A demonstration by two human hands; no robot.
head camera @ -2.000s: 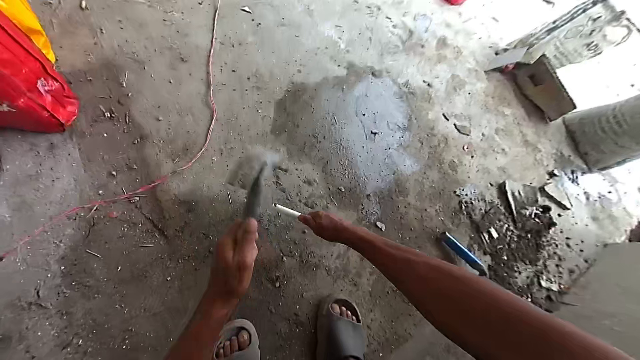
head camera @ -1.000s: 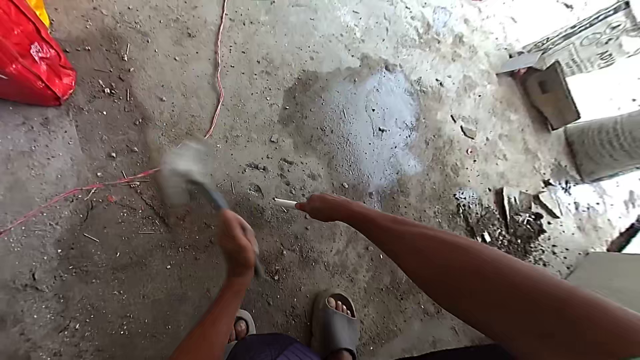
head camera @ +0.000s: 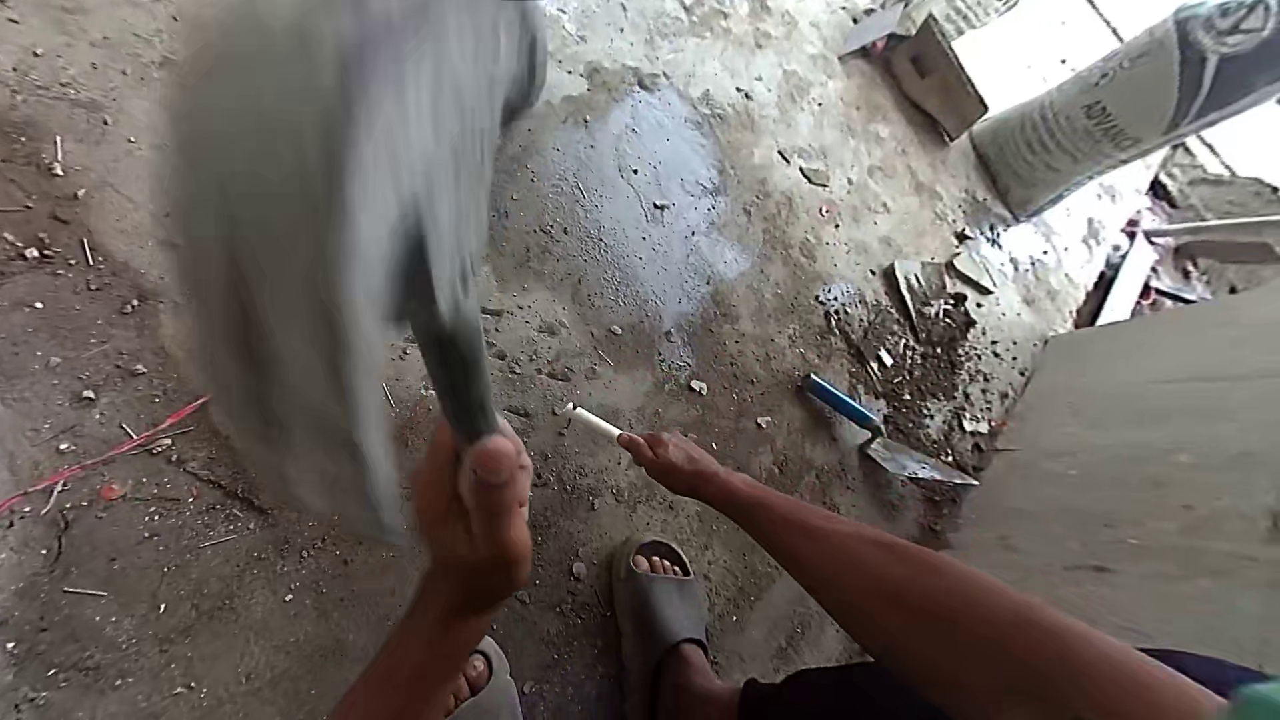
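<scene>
My left hand is closed around the dark handle of a long-handled tool. The tool's big grey head is motion-blurred and fills much of the upper left, close to the camera, so its exact kind cannot be told. To the right, my right hand grips a thin white rod pointing up and left, held above the bare concrete floor. The two hands are apart. A patch of pale grey powder or cement lies on the floor beyond them.
A pointing trowel with a blue handle lies at right, beside rubble. Farther back are a printed cement sack and an open cardboard box. A grey flat surface fills the right. Red string crosses the left floor.
The tool in my left hand has swung and its head now looms much larger, close to the camera. My right hand keeps its hold on the white rod.
</scene>
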